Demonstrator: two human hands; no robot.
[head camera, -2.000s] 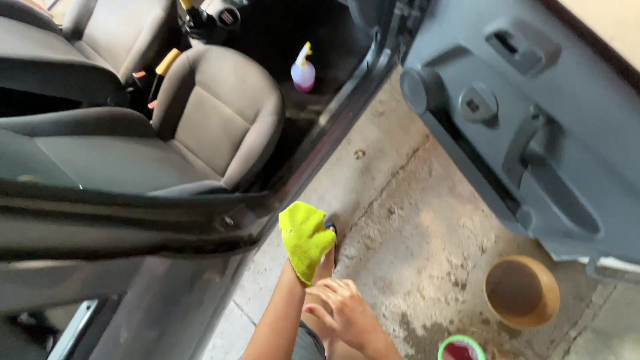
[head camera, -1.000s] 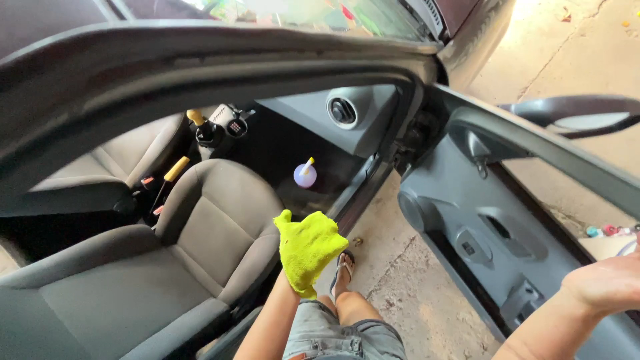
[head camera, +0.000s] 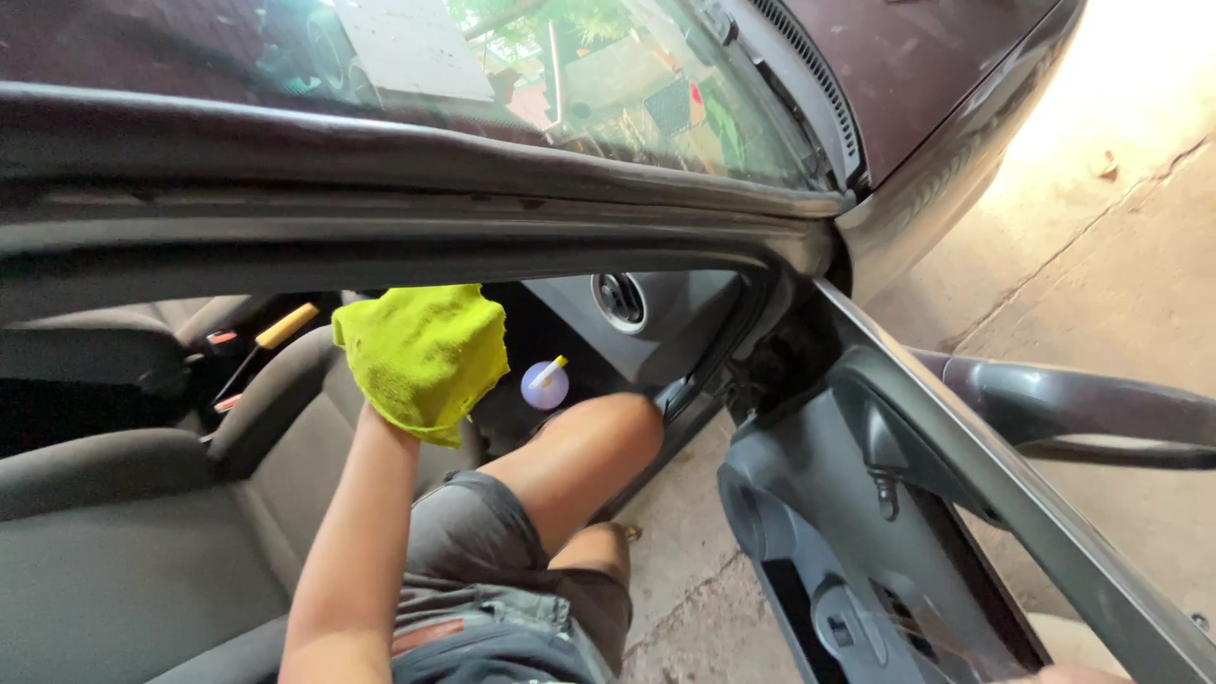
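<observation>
A bright yellow-green cloth (head camera: 423, 356) covers my left hand (head camera: 404, 418), whose fingers are hidden under it. The hand is raised inside the car's door opening, above the seat's front area. To the right of the cloth, a spray bottle (head camera: 544, 384) with a yellow nozzle stands on the dark car floor. Only a sliver of my right hand (head camera: 1078, 674) shows at the bottom right edge, by the frame of the open car door (head camera: 855, 532); its fingers cannot be made out. My bent knee is at the door opening.
The grey car seat (head camera: 133, 570) lies at the left, with a yellow-gripped handbrake lever (head camera: 287, 326) beyond it. The roof edge and door frame (head camera: 427, 214) cross above my arm. A side mirror (head camera: 1092, 408) juts out at right over the concrete floor (head camera: 1073, 256).
My left hand has moved with the cloth into the door opening, and one leg has come up toward the car. My right hand has gone down to the door's edge. The view has swung toward the windshield.
</observation>
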